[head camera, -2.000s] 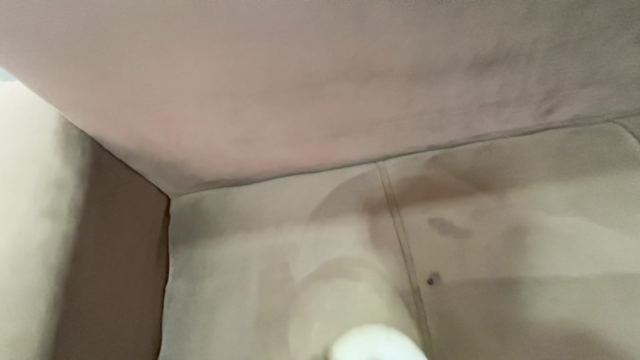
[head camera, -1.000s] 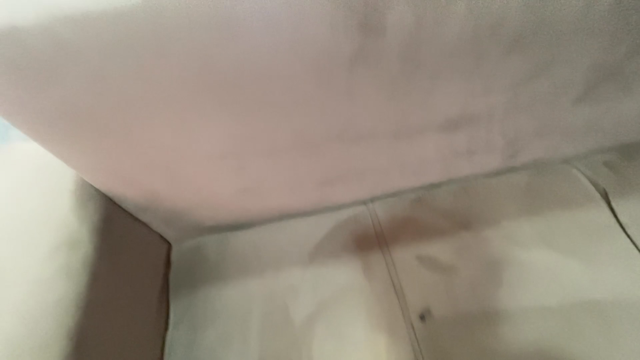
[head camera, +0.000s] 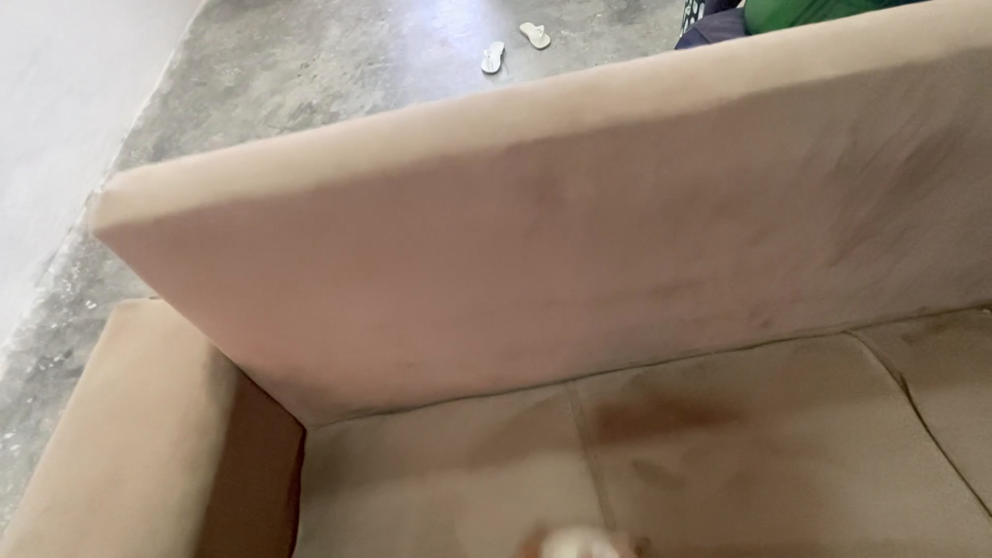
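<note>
A fabric sofa in pinkish beige fills most of the view, with its tall backrest, its left armrest and its seat. Darker, damp-looking patches mark the seat near the backrest. At the bottom edge, blurred and mostly cut off, fingers of what looks like my right hand show on both sides of a rounded white object, over the seat by a seam. What the object is cannot be told. My left hand is out of view.
Behind the backrest lies a grey concrete floor with a pair of white flip-flops. Green and dark blue fabric items are at the top right. A pale wall runs along the left.
The view has shifted to take in the backrest's top edge and the floor behind. The white object shows at the bottom two seconds ago, is out of view one second ago, and shows again now.
</note>
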